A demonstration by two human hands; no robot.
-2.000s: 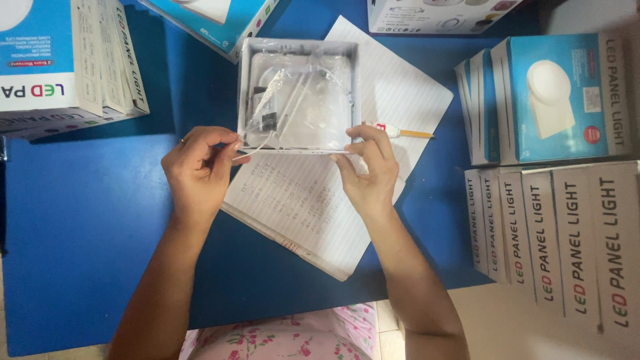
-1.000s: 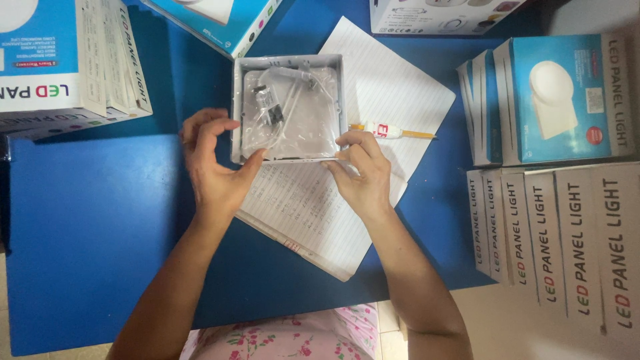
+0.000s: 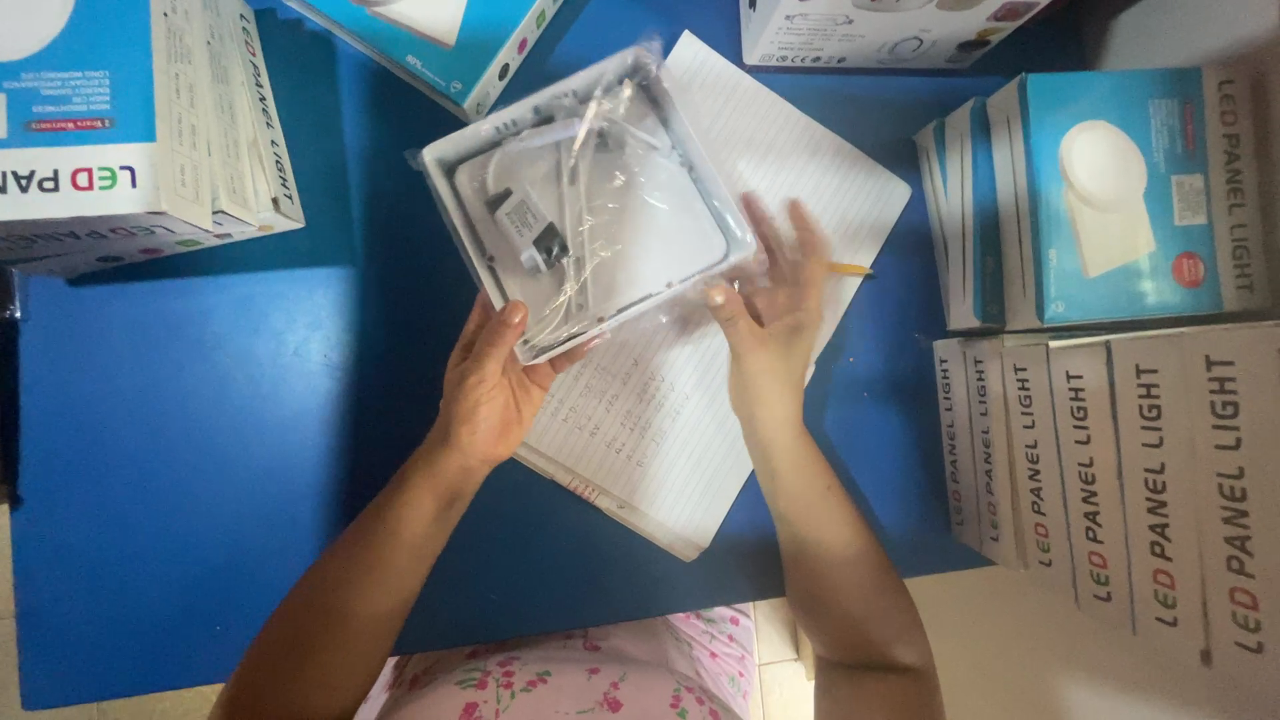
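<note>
A square white LED panel light [image 3: 660, 215] in clear plastic wrap is tilted above an open notebook, its back side up. A small driver box [image 3: 530, 232] with a label and a cable lies inside its frame under the wrap. My left hand [image 3: 495, 385] grips the lower left corner, thumb on the rim and fingers underneath. My right hand [image 3: 775, 290], blurred, is at the right corner with its fingers spread; whether it touches the wrap is hard to tell. The ruled notebook [image 3: 640, 420] bears handwriting. A yellow pen tip [image 3: 852, 269] shows beyond my right hand.
Blue and white panel light boxes [image 3: 1120, 200] stand at the right above a row of upright boxes [image 3: 1150, 480]. More boxes [image 3: 80, 190] are stacked at the upper left. Another box [image 3: 450, 50] lies at the top, and a white carton [image 3: 880, 35] stands at the upper right. Beneath is a blue table [image 3: 180, 450].
The wrapped panel light, earlier squarer to the view, has turned and its corner now rests in my left hand. My right hand has moved right and its fingers have spread.
</note>
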